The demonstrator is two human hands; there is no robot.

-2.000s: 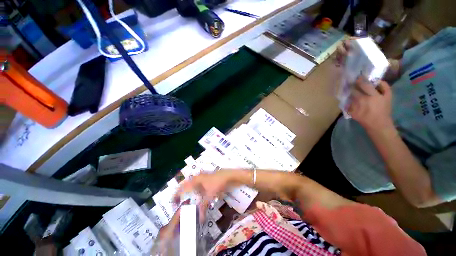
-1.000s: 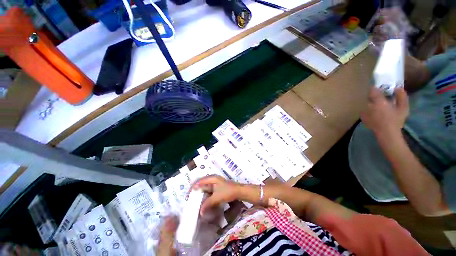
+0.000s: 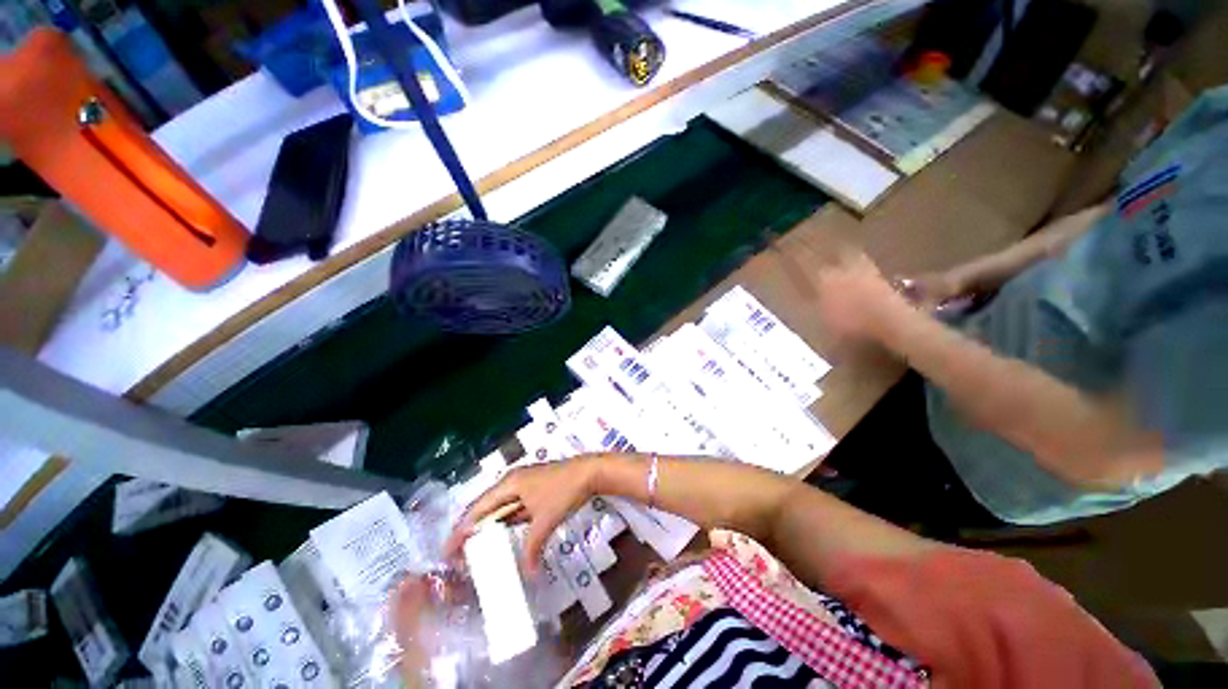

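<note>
My right hand (image 3: 532, 502) reaches in from the right, its fingers on the upper end of a slim white box (image 3: 501, 592), held upright in front of my apron. My left hand (image 3: 420, 622) is blurred and partly covered by crinkled clear film at the box's left side; its fingers do not show clearly. It holds a clear plastic bag (image 3: 361, 592), bunched around it and beside the box. Overlapping rows of white boxes (image 3: 707, 390) lie on brown cardboard (image 3: 869, 384) to the right. More boxes (image 3: 256, 633) stand at lower left.
A dark fan (image 3: 481, 279) hangs over the green belt (image 3: 539, 364). A wrapped box (image 3: 620, 246) lies on the belt behind it. Another person's hand (image 3: 855, 299) is over the cardboard at right. The white shelf holds an orange case (image 3: 121, 168), a phone (image 3: 307, 186) and a drill (image 3: 622, 43).
The other person's box has left their hands; a wrapped box now lies on the belt, and their hand is nearer it. My right hand has shifted slightly left on the white box.
</note>
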